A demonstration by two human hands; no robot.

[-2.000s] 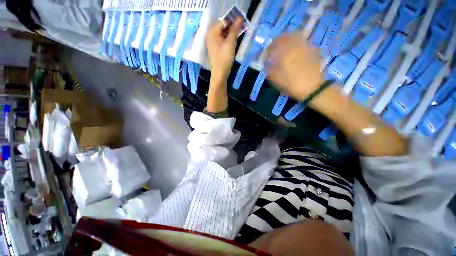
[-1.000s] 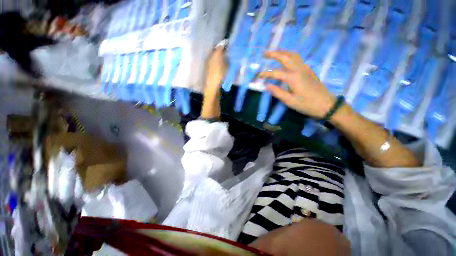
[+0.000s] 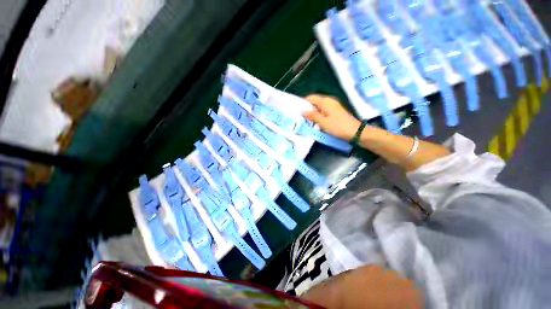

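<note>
A white foam tray [image 3: 140, 220] lies at a slant across the middle, holding a row of light-blue digital watches [image 3: 208, 160]. Their straps [image 3: 251, 253] hang past its near edge. My right hand [image 3: 329, 117], with a dark green band and a pale bangle at the wrist, holds the tray's right end, fingers over the edge. My left hand is out of the picture. No label can be made out.
A second foam tray [image 3: 368, 110] of light-blue watches lies at the upper right. The dark-green bench [image 3: 278, 36] runs beneath both. Yellow-and-black floor tape [image 3: 516, 124] shows at right. A red rim [image 3: 157, 283] crosses the bottom.
The view has swung to the right, onto different trays. My right hand has closed on a tray's end. My left hand and the stack on the left have left the picture.
</note>
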